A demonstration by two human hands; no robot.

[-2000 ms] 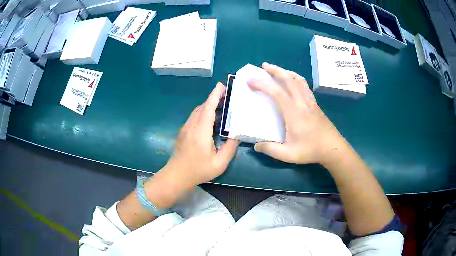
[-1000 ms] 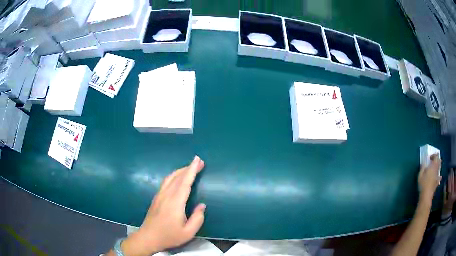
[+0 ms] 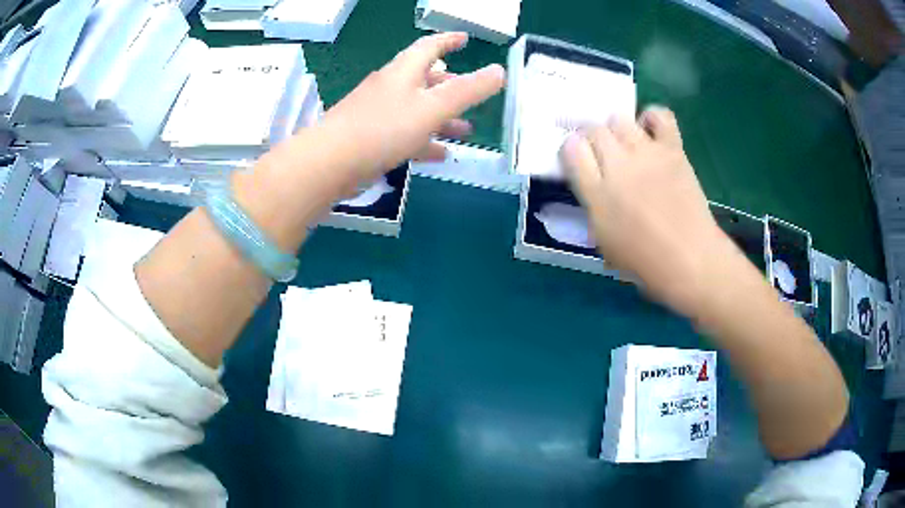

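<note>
An open box (image 3: pixel 514 104) with a black-lined inside stands behind the row of open boxes, with a white printed sheet (image 3: pixel 561 94) over most of it. My right hand (image 3: pixel 640 189) is at the sheet's lower right corner, fingers curled and blurred; whether it grips the sheet or the box is hidden. My left hand (image 3: pixel 417 104) is left of that box, fingers apart and empty. In the row, an open box (image 3: pixel 556 230) with a white oval piece is partly under my right hand. Another open box (image 3: pixel 372 213) lies below my left forearm.
A stack with white sheets (image 3: pixel 342 367) lies front left; a leaflet stack with a red triangle (image 3: pixel 673 407) lies front right. White boxes (image 3: pixel 233 99) are piled left. Closed boxes with a black picture (image 3: pixel 861 303) stand at the right edge. More white boxes (image 3: pixel 308 15) are at the back.
The view has shifted towards the back of the table. My left hand has reached far forward. My right hand has left the white box at the right edge and reached the box behind the row.
</note>
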